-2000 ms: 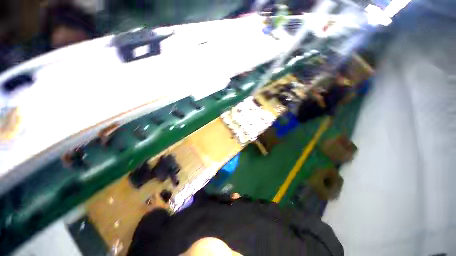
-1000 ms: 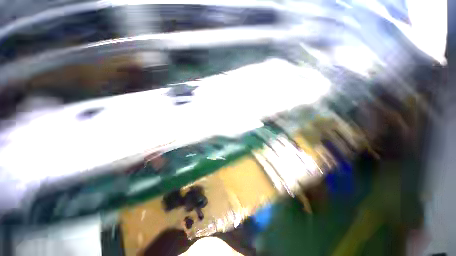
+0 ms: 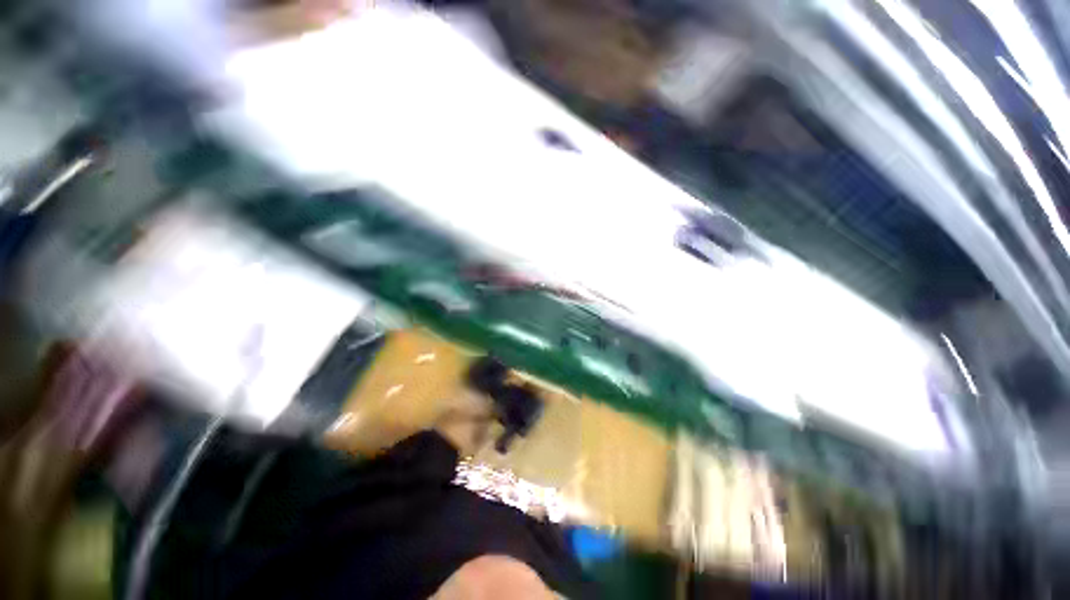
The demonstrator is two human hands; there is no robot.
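Note:
Black housings (image 3: 510, 401) lie in a small cluster on the tan bench (image 3: 616, 463), low in the middle of the view. They are blurred and I cannot count them. My dark left sleeve (image 3: 387, 492) reaches up from the bottom towards them. A blurred skin-toned patch at its end, beside the housings, may be my left hand (image 3: 469, 427); its fingers and any hold are not clear. My right hand is not in view. A rounded skin-toned shape shows at the bottom edge, too cut off to name.
A green conveyor (image 3: 528, 349) runs behind the bench, with a long white surface (image 3: 469, 176) beyond it. A white tabletop (image 3: 223, 316) is at left. Pale rows (image 3: 722, 504) stand further right along the bench. A blue stool (image 3: 596, 543) shows below the bench edge.
The view has swung and tilted, so the bench and conveyor now slope down to the right. The white tabletop at left shows more. My dark sleeve reaches closer to the black housings.

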